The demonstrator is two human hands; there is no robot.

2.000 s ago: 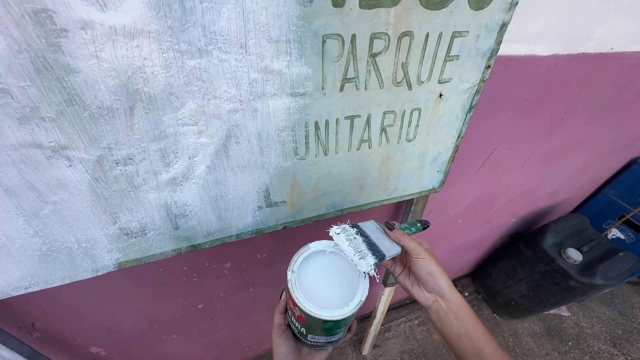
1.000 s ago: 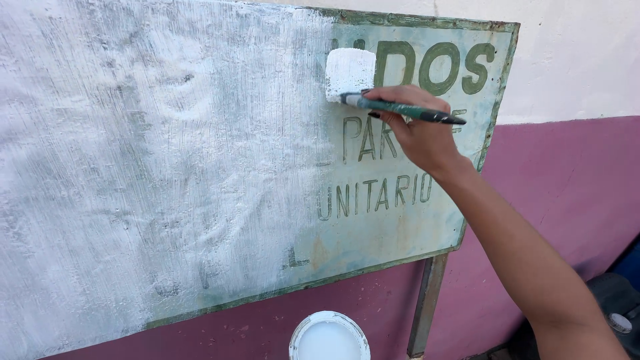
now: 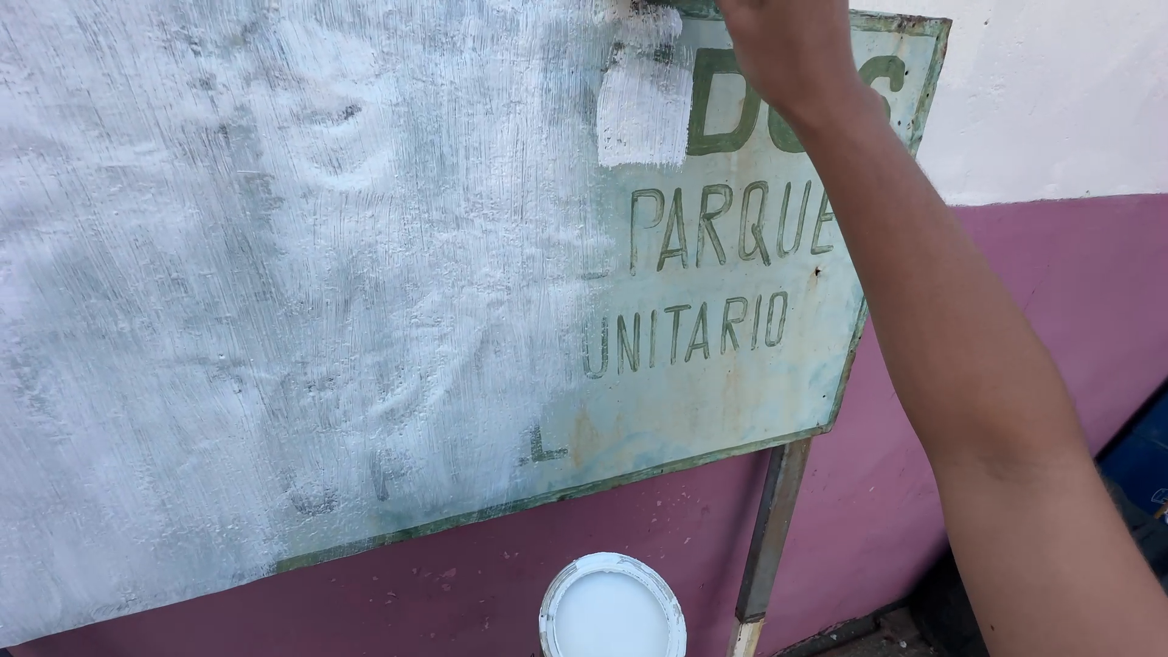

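Observation:
My right hand (image 3: 776, 41) is at the top edge of the view, raised to the upper part of a metal sign board (image 3: 693, 401). Its fingers are mostly cut off by the frame; a dark bit of the paintbrush (image 3: 652, 4) shows at the very top, over the white paint. White paint covers the left part of the board, and a thick fresh patch (image 3: 643, 109) lies beside the green letters. Low in the view is an open can of white paint (image 3: 611, 616), only its rim and contents visible. My left hand is out of view.
The board has a green border and stands on a post (image 3: 771, 538) before a wall, pink below (image 3: 1058, 283) and white above (image 3: 1049, 91). At the lower right are a dark container (image 3: 940, 602) and a blue object (image 3: 1145, 456), partly behind my forearm.
My right hand went from beside the can to the board, then up to its top edge with the brush. A thick white patch now covers a letter. My left hand has left the view.

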